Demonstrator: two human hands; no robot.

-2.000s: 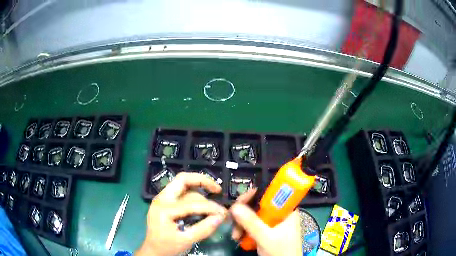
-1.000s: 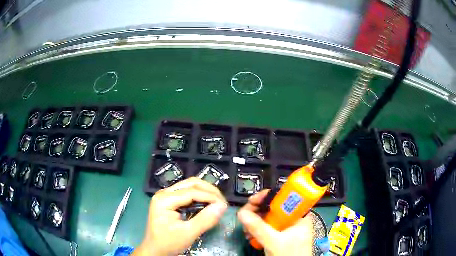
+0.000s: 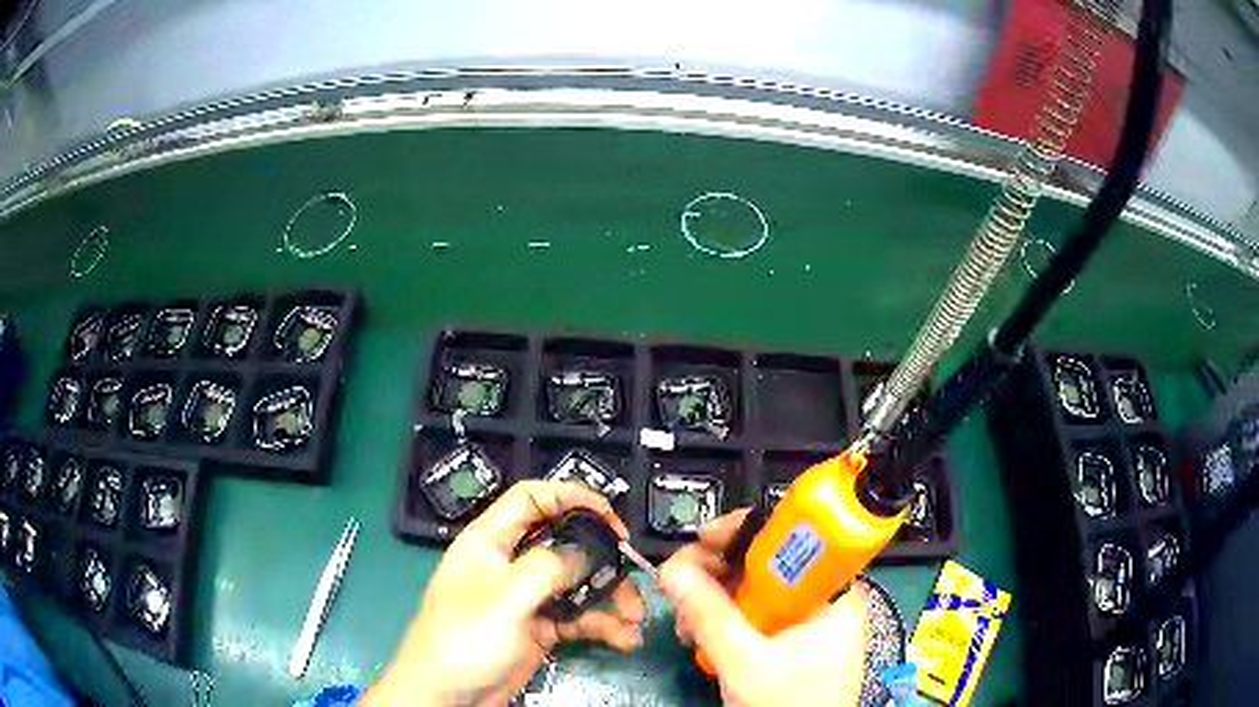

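Note:
My left hand holds a black watch housing between thumb and fingers, in front of the middle foam tray. My right hand is wrapped around the orange electric screwdriver, which tilts with its tail up to the right. A thin light tip or strip shows between my right fingers and the housing; I cannot tell which. The middle foam tray holds several housings and has a bare pocket in its back row. The screw plate is partly hidden behind my right hand.
Foam trays with housings lie at left and right. Tweezers lie left of my left hand. A yellow packet lies right of the screw plate. The coil spring and black cable rise from the screwdriver.
My left hand has turned, so the housing now shows more fully and lies closer to my right fingertips. The screwdriver has shifted slightly right since the earliest frame. The view has shifted a little.

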